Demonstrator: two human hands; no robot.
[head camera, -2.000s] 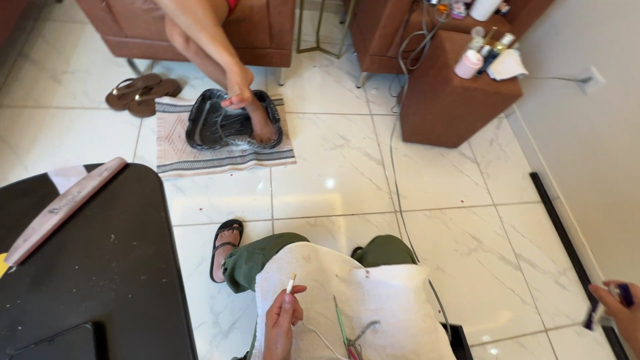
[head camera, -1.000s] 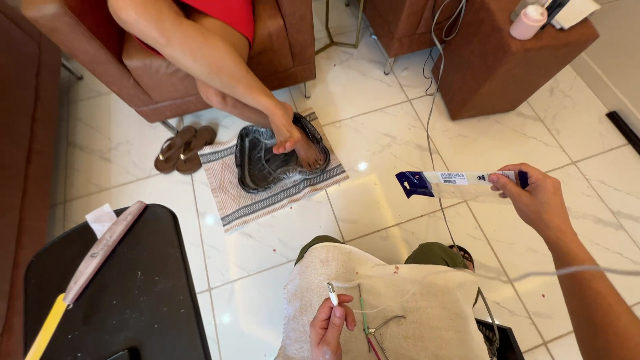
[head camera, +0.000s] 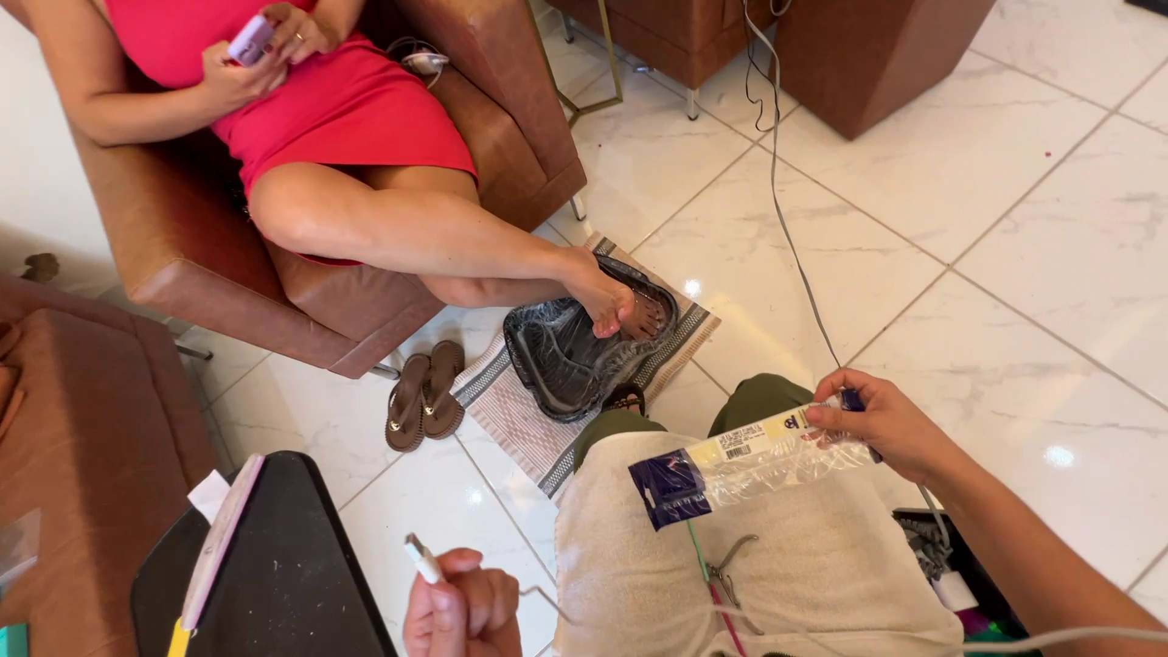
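Upright between the fingertips of my left hand (head camera: 461, 602) is a white USB plug (head camera: 422, 558), its cable trailing right. My right hand (head camera: 876, 422) grips one end of a long clear plastic sleeve (head camera: 748, 452) with dark blue ends and a printed label, held above my lap. Beneath it a cream towel (head camera: 630, 547) covers my thighs. On the towel lie metal nippers (head camera: 724, 573) and a thin green and pink stick-like tool (head camera: 716, 593), partly under the sleeve and a cable.
A seated person in a red dress (head camera: 365, 119) holds a phone (head camera: 251, 39), feet at a plastic-lined foot basin (head camera: 557, 365) on a woven mat (head camera: 506, 411). Brown flip-flops (head camera: 424, 397) lie alongside. A black table (head camera: 292, 557) bears a long file (head camera: 219, 538). A grey cable (head camera: 789, 237) crosses the tiles.
My right hand has brought the plastic sleeve in over my lap; one second ago it was farther right. My left hand still holds the plug. The view has swung left, showing the seated person.
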